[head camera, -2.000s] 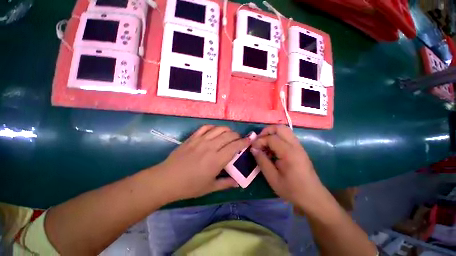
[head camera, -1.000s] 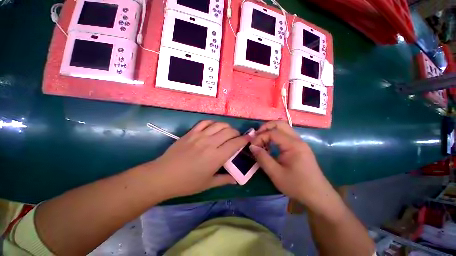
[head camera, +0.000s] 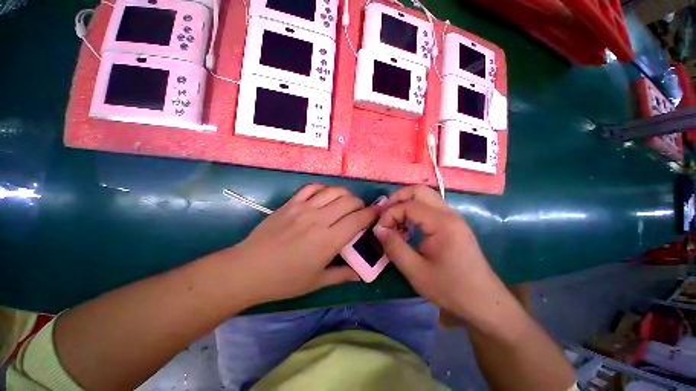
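A pale pink digital camera (head camera: 368, 253) is tilted over the bench edge, its dark screen facing up. My left hand (head camera: 311, 237) is closed around its left side. My right hand (head camera: 427, 237) is over its upper right part, with thumb and fingertips pinched together at the screen; whether they hold a cloth cannot be told. The buttons are hidden under my fingers. A thin white wrist strap (head camera: 248, 201) sticks out left of my left hand. The red-pink foam tray (head camera: 282, 159) lies beyond my hands with four columns of white and pale pink cameras, screens up.
Red-orange foam trays (head camera: 561, 27) are at the far right. A grey metal bar (head camera: 652, 124) reaches in at the right edge. A white strap (head camera: 433, 156) hangs over the tray's front edge onto the dark green bench (head camera: 549, 229). A white piece (head camera: 499, 111) lies by the right column.
The view has shifted slightly, so the tray sits a little higher than two seconds ago. My right fingertips have moved slightly left over the screen. My left hand keeps its hold.
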